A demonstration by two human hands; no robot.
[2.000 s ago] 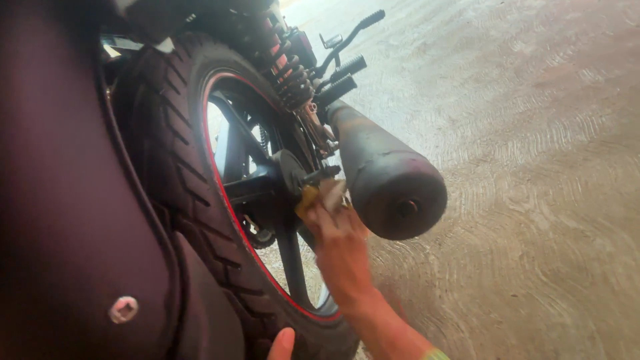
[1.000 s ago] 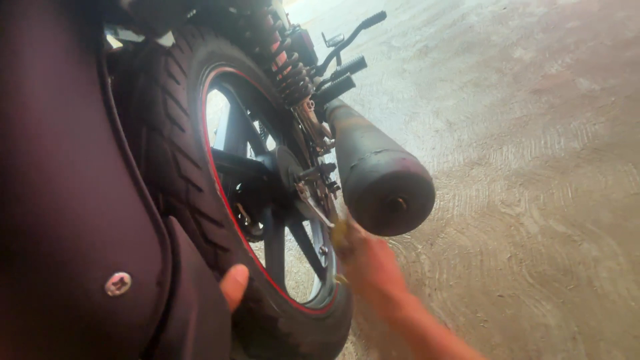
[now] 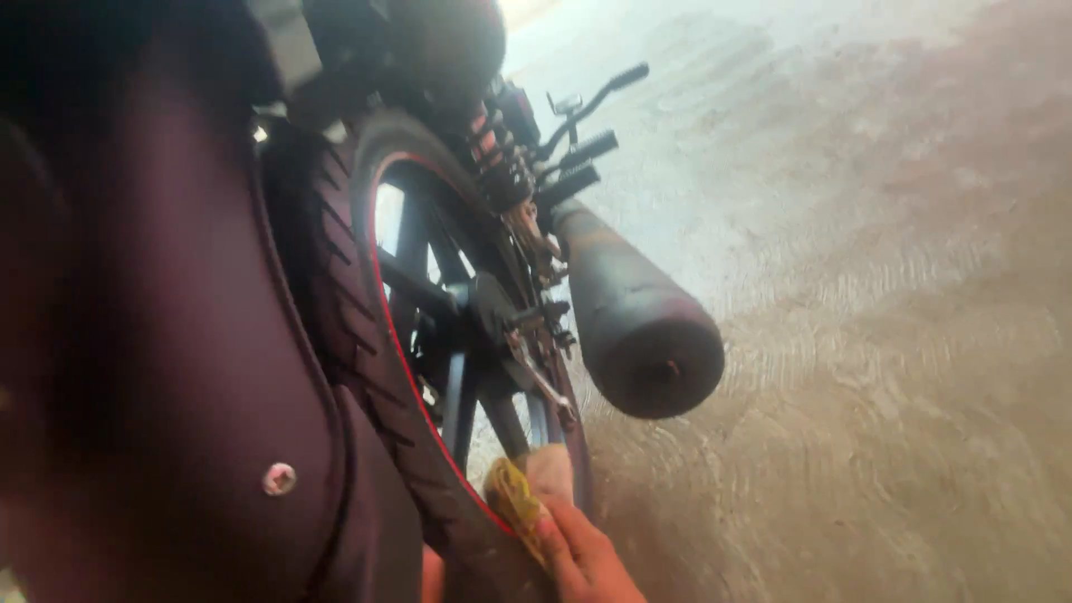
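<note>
My right hand (image 3: 586,548) grips a yellowish cloth (image 3: 517,501) at the lower rim of a motorcycle's rear wheel. Its fingers are partly hidden behind the cloth. The black tire (image 3: 377,377) has chevron grooves, and a red stripe runs round the dark spoked rim. Of my left hand (image 3: 432,574) only a small blurred part shows at the bottom edge, beside the tire; its fingers cannot be made out. A thin metal rod (image 3: 544,381) slants down from the wheel's hub (image 3: 494,327).
A dark exhaust muffler (image 3: 653,352) juts out right of the wheel. Above it are a coil spring shock absorber (image 3: 502,167) and a foot lever (image 3: 599,100). The dark rear fender (image 3: 209,335) with a screw (image 3: 279,479) fills the left. Rough concrete floor (image 3: 879,335) lies at right.
My right hand with the cloth has moved from near the hub down to the lower rim. My left hand, whose finger showed against the tire before, is now mostly out of view.
</note>
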